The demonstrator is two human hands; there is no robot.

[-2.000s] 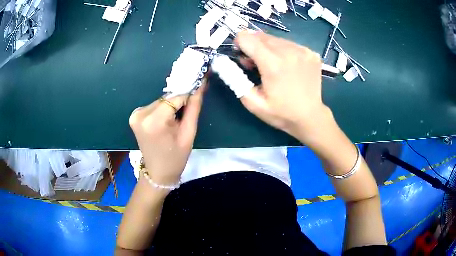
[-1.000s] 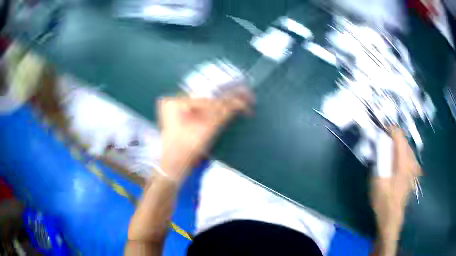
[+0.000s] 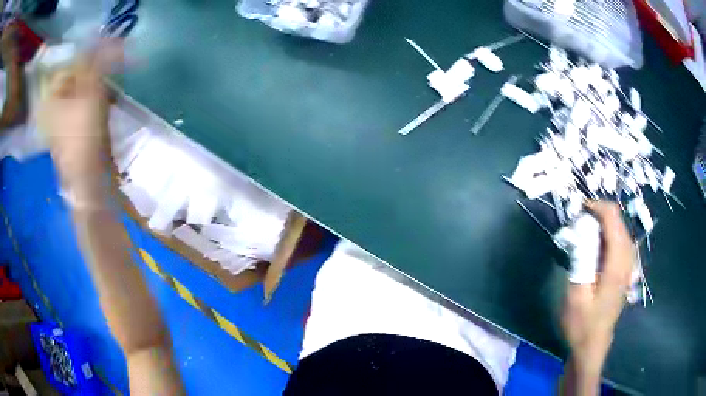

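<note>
My left hand (image 3: 77, 116) is blurred at the far upper left, over the bench edge. Whether it holds anything cannot be made out. My right hand (image 3: 600, 271) is at the right, at the near side of a heap of white-tabbed pins (image 3: 592, 128). A thick white wrapped length (image 3: 584, 249) lies along its thumb side. Its fingertips are partly hidden among the pins, so its grip is unclear. A few loose tabbed pins (image 3: 451, 80) lie left of the heap.
Clear trays of small pieces stand at the top centre (image 3: 317, 19) and top right (image 3: 577, 31), near a red-edged object (image 3: 666, 31). A carton of white strips (image 3: 282, 259) is below the bench edge. Another person's arm (image 3: 11, 77) shows far left.
The view has swung left. My hands, together at a fanned row of tabbed pins two seconds ago, are now far apart. My left hand has moved far left; my right hand is at the heap.
</note>
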